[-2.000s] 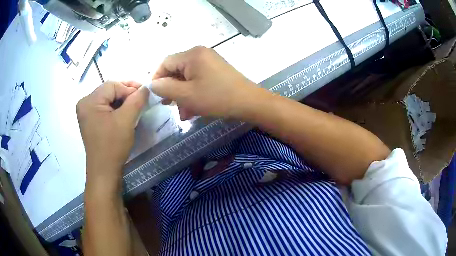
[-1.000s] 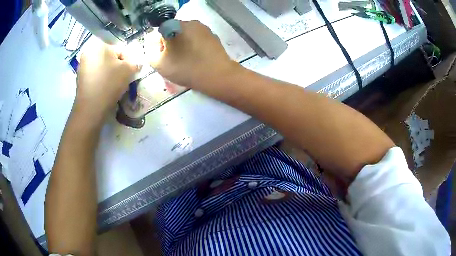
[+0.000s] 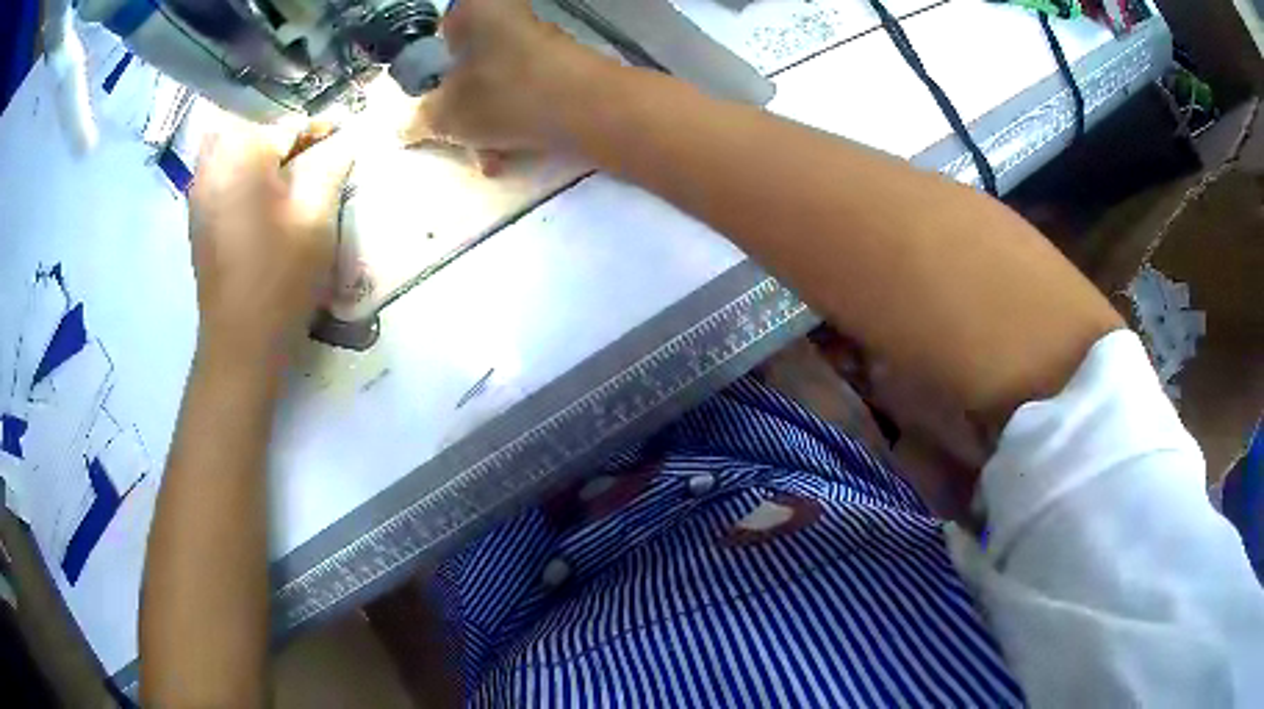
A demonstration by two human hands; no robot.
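Note:
The sewing machine head point(image 3: 222, 56) is at the top left, with its lit needle area partly hidden by my hands. My left hand point(image 3: 264, 208) is at the left of the needle area, fingers bent down near the bed; glare hides what is under its fingertips. My right hand point(image 3: 499, 90) is right of the needle, beside the round metal part of the head, fingers bent; I cannot tell what it holds. The curved metal piece point(image 3: 347, 333) lies on the bed below my left hand.
Blue-and-white cut pieces point(image 3: 90, 513) lie at the left of the table. A grey strip point(image 3: 679, 49) lies behind my right forearm. Black cords point(image 3: 943, 104) cross the right table edge. A measuring tape strip point(image 3: 555, 416) runs along the front edge. A cardboard box point(image 3: 1206, 263) stands at the right.
Both hands have moved from the front of the bed up to the needle area. Since one second ago, my right hand has shifted up and slightly right; the dark blue piece below the needle no longer shows.

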